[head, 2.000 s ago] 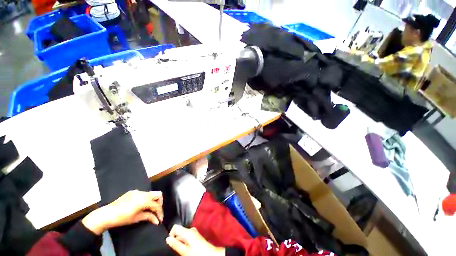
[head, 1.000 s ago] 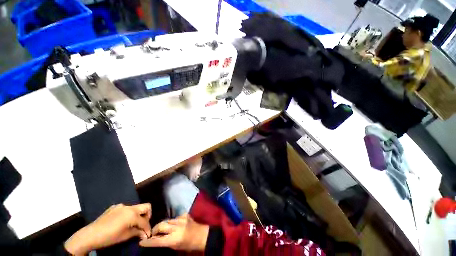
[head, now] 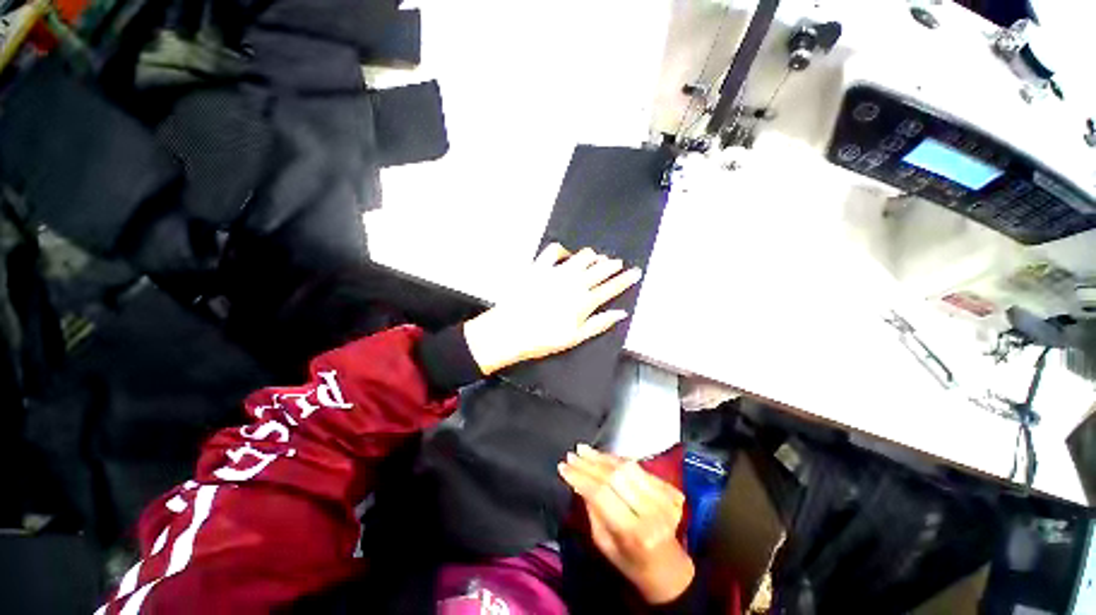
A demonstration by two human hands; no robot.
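Note:
A black fabric panel [head: 607, 198] lies on the white table, its far end at the needle and presser foot [head: 673, 168] of the sewing machine [head: 769, 108]. Its near part hangs over the table edge to the lap. My left hand [head: 547, 312] lies flat on the panel near the table edge, fingers apart. My right hand [head: 631, 511] is lower, over my lap, at the right edge of the hanging black fabric; its fingers are close together, and whether it holds the fabric cannot be told.
A heap of black and camouflage pieces [head: 96, 156] fills the left side. The control panel [head: 955, 162] is lit at upper right. A thin metal tool [head: 919, 346] lies on the table right of the needle. Cardboard [head: 743, 505] and dark fabric [head: 871, 511] are below the table.
The view has swung left and down, showing the heap. My left hand has moved up onto the panel and lies flat. My hands, close together before, are now apart.

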